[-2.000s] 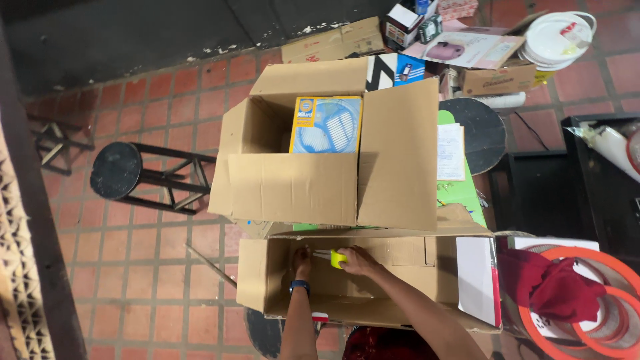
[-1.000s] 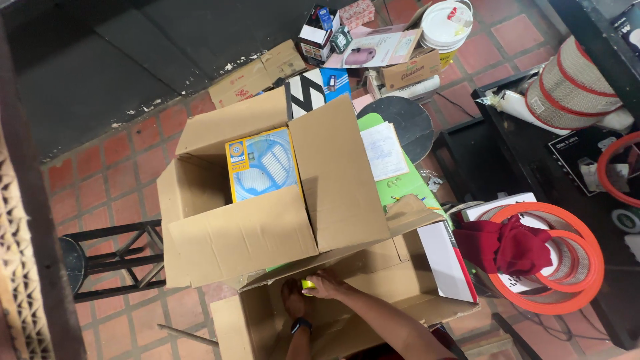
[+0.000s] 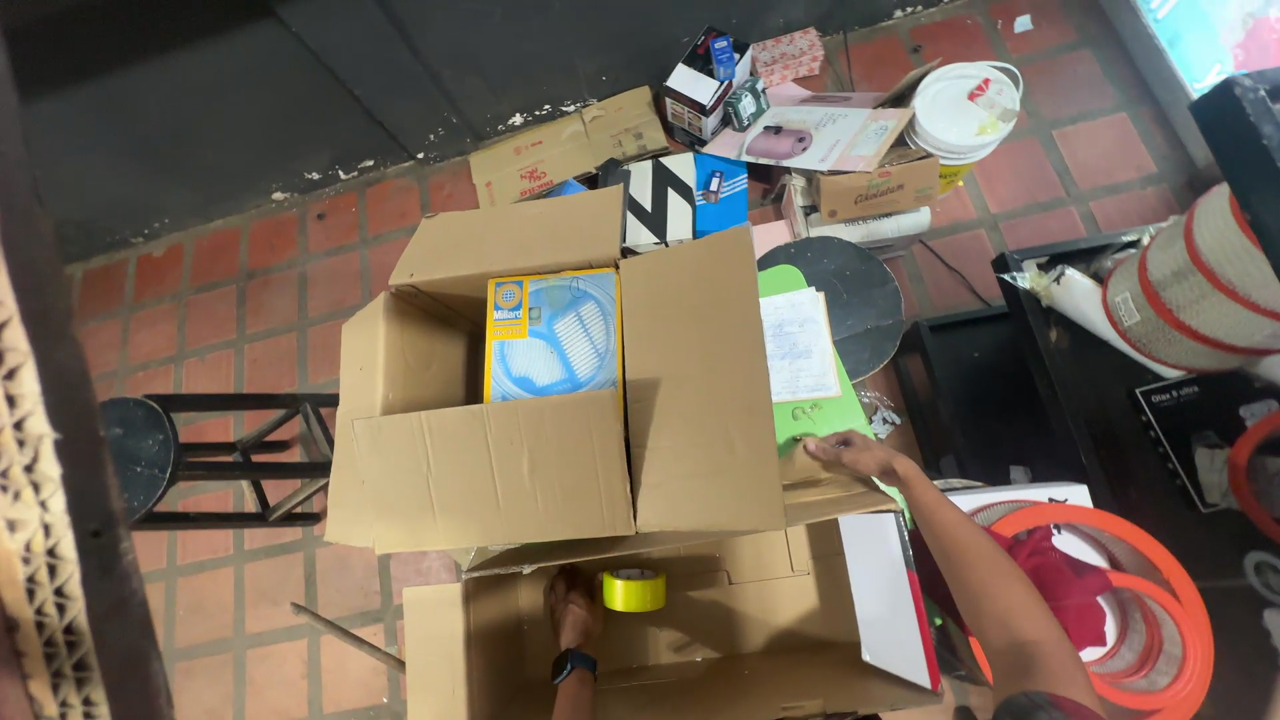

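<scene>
My left hand (image 3: pixel 573 605), with a dark watch on the wrist, is inside the lower open cardboard box (image 3: pixel 690 640), against its inner wall; its fingertips are hard to see. Just to its right lies a roll of yellow adhesive tape (image 3: pixel 634 592). My right hand (image 3: pixel 850 453) reaches past the box to the green board (image 3: pixel 800 420), its fingertips at a small object too small to name. Handwritten papers (image 3: pixel 800 345) lie on the board. Above my left hand, the upper cardboard box (image 3: pixel 490 470) stands open with a yellow and blue filter box (image 3: pixel 553 335) in it.
A black stool (image 3: pixel 138 460) lies at left, near a stick (image 3: pixel 345 637). Ring-shaped filters with orange rims (image 3: pixel 1190 640) and a red cloth (image 3: pixel 1050 590) are at lower right. Another filter (image 3: pixel 1190 290) is on the black shelving. Cartons and a white bucket (image 3: pixel 965 110) stand behind.
My right hand has let go of the yellow tape and moved from the lower box to the green board. The tape now lies beside my left hand, which remains in the box.
</scene>
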